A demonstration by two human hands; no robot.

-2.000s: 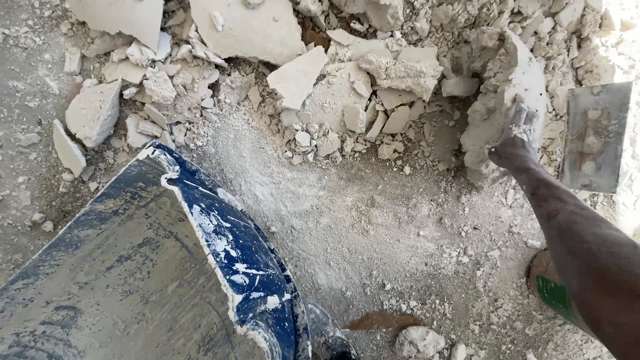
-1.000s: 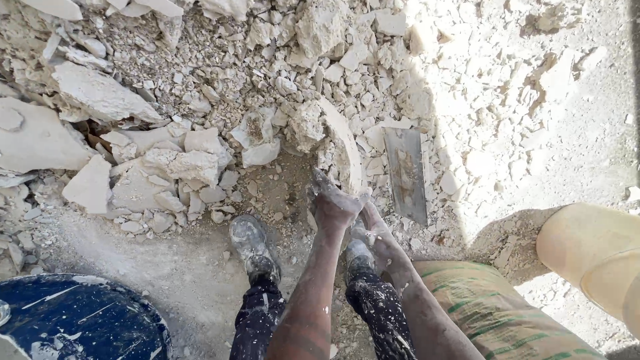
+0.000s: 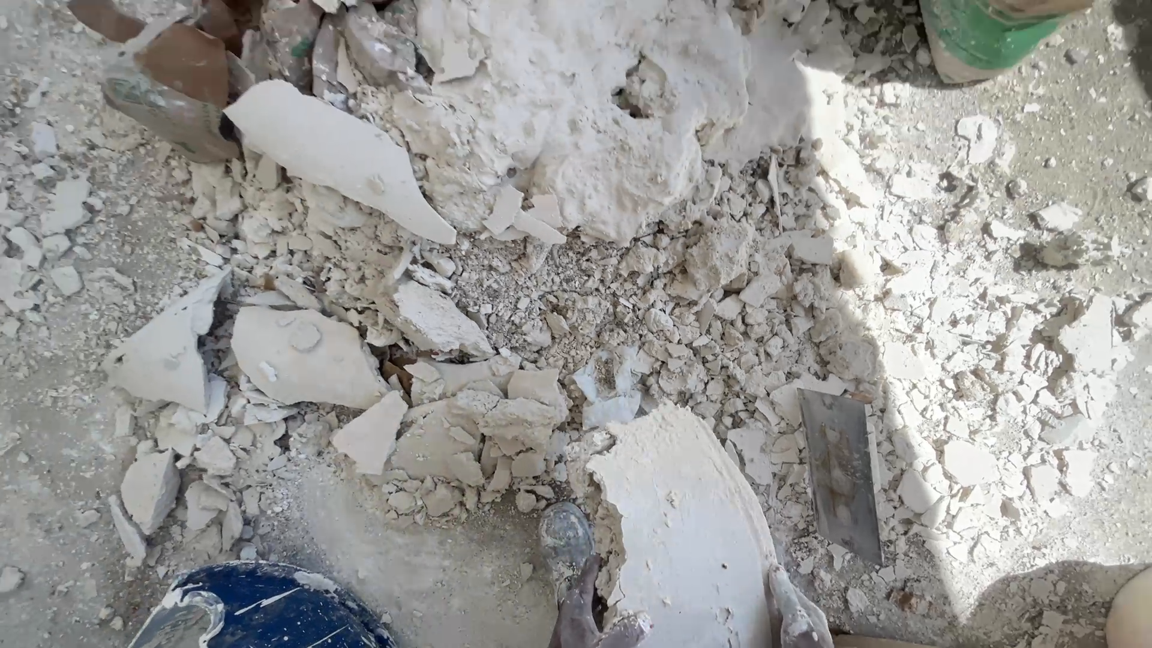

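Observation:
A large curved slab of white plaster [image 3: 684, 522] with a broken left edge is held up at the bottom of the view. My left hand [image 3: 589, 612] grips its left side, thumb and fingers at the ragged edge. On the slab's right edge my right hand [image 3: 796, 612] is closed, dusted white. A dusty shoe [image 3: 566, 540] shows just left of the slab. To the right, a flat metal trowel blade [image 3: 841, 472] lies on the rubble; its handle is not visible.
Broken plaster rubble [image 3: 450, 432] spreads across the floor, with a big white plaster mass [image 3: 585, 108] at the top. A blue plaster-spattered container [image 3: 270, 607] stands at the lower left. A green and whitish container [image 3: 990, 36] is at the top right, and a sack [image 3: 184, 117] lies at the upper left.
The curved slab, upright on edge between both hands a second ago, now shows its broad face. Two seconds ago only one hand was seen on it. The view has shifted.

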